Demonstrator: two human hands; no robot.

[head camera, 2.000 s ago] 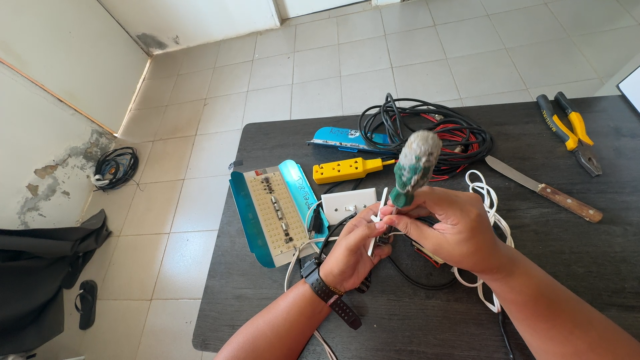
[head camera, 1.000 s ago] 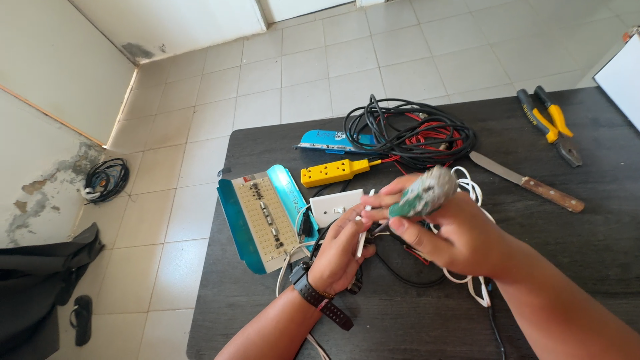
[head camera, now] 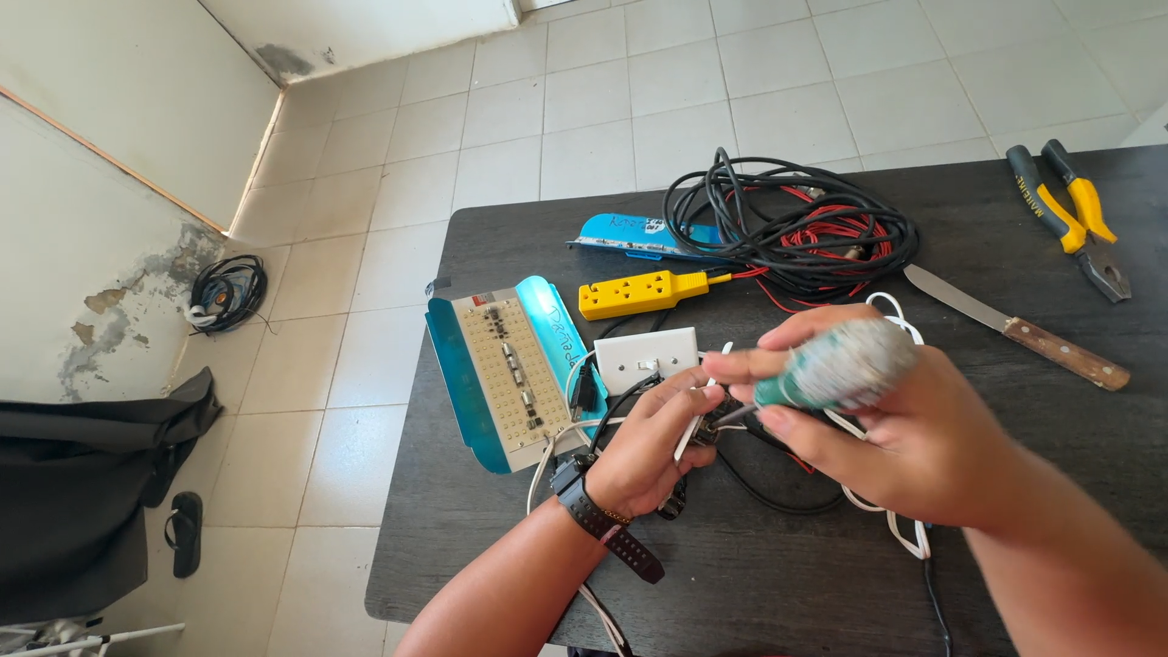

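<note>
My left hand [head camera: 643,443] grips a white plate [head camera: 695,424], seen nearly edge-on, with a dark electrical fitting [head camera: 707,431] against its right side. In my right hand [head camera: 876,429] is a screwdriver [head camera: 835,370] with a green handle wrapped in worn greyish material; its shaft points left at the fitting. Whether the tip sits in a screw is hidden. Just behind my left hand lies a white switch plate [head camera: 646,358] with a toggle. Left of it, a circuit board with components [head camera: 516,374] rests in a blue metal housing [head camera: 461,392]. White and black cables run beneath my hands.
Toward the table's [head camera: 730,584] far edge lie a yellow socket strip [head camera: 630,294], a blue metal piece [head camera: 630,233] and coiled black and red cables [head camera: 794,228]. On the right are a wooden-handled knife [head camera: 1022,328] and yellow-black pliers [head camera: 1077,219]. Another cable coil [head camera: 228,292] lies on the floor.
My right hand has changed its hold on the screwdriver; the handle stood more upright two seconds ago and now tilts to the right. My left hand still holds the white plate.
</note>
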